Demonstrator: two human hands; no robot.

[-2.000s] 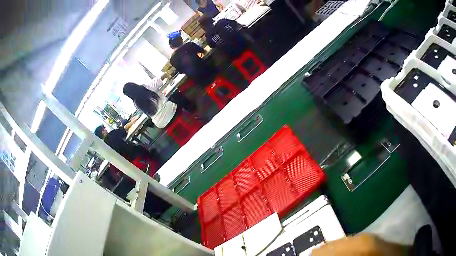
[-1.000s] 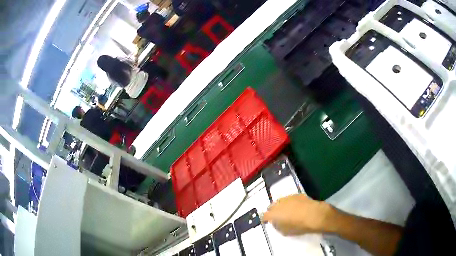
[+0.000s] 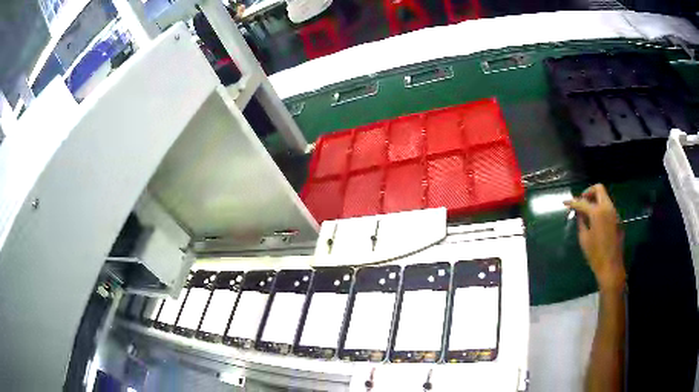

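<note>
A row of several phone frames (image 3: 420,312), black-edged with white centres and camera holes at the far end, stands side by side on the white feed track (image 3: 515,298). My right hand (image 3: 599,226) is to the right of the row, over the green surface, with thumb and fingers close together. A small pale sliver shows at its fingertips; I cannot tell whether it is held or lies behind them. My left hand is not in view.
A red ten-compartment tray (image 3: 406,162) lies behind the track. Black trays (image 3: 613,99) lie at the back right, with a white tray edge (image 3: 682,172) at the right rim. A pale machine housing (image 3: 115,176) stands on the left. White guide plates (image 3: 356,239) flank the row.
The view has swung right and down, showing more of the row. My right hand has moved off the row's right end, away to the right over the green surface.
</note>
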